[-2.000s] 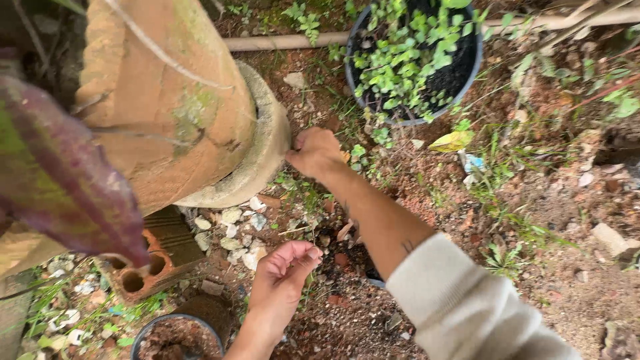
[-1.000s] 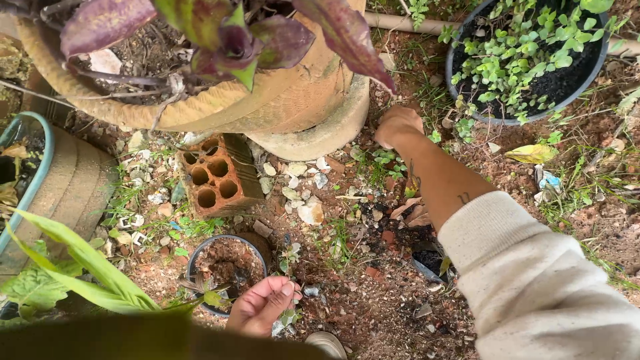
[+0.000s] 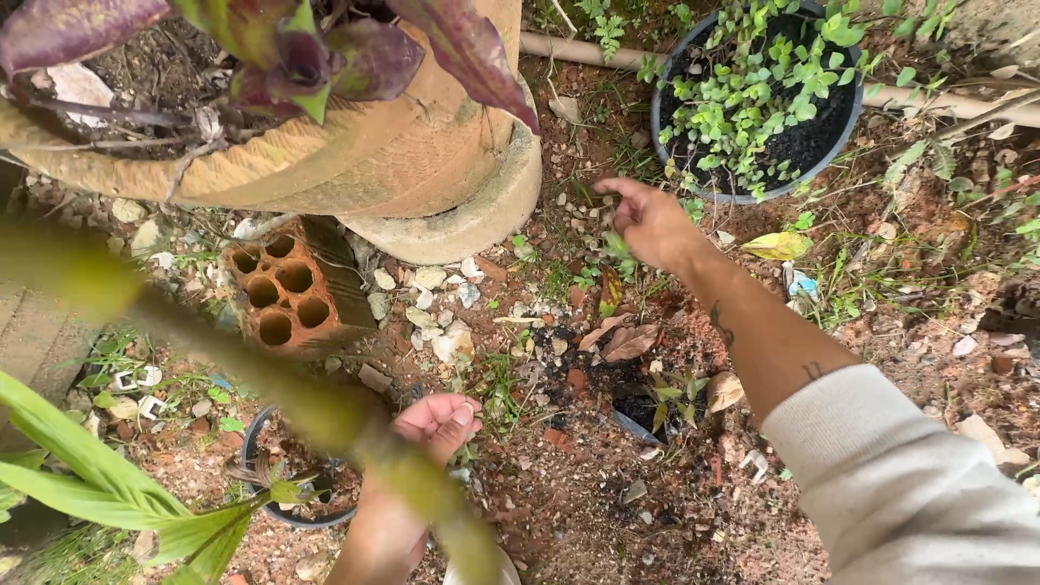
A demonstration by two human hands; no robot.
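My right hand (image 3: pixel 654 223) reaches over the soil just below the round black pot (image 3: pixel 851 134) of small-leaved green plants, its index finger pointing out toward grass (image 3: pixel 630 162) and the thumb curled under; nothing shows in it. Low at the centre is my left hand (image 3: pixel 439 422), with thumb and fingertips pinched together; whether something small is between them cannot be told. A blurred stem crosses in front of that wrist. Between the hands lie brown dry leaves (image 3: pixel 630 343), and a small seedling (image 3: pixel 678 398) grows in a dark pot sunk in the soil.
A large clay planter (image 3: pixel 366 171) with purple leaves stands on a round concrete base (image 3: pixel 487 219) at upper left. Beside it lies a hollow clay brick (image 3: pixel 288 284). A small black pot (image 3: pixel 296 520) is at lower left. A pipe (image 3: pixel 569 50) runs along the top. Stones and a yellow leaf (image 3: pixel 776 246) lie about.
My right hand has moved away from the concrete base, toward the black pot of green plants, and its index finger is now extended. The left hand stays pinched. The view has shifted.
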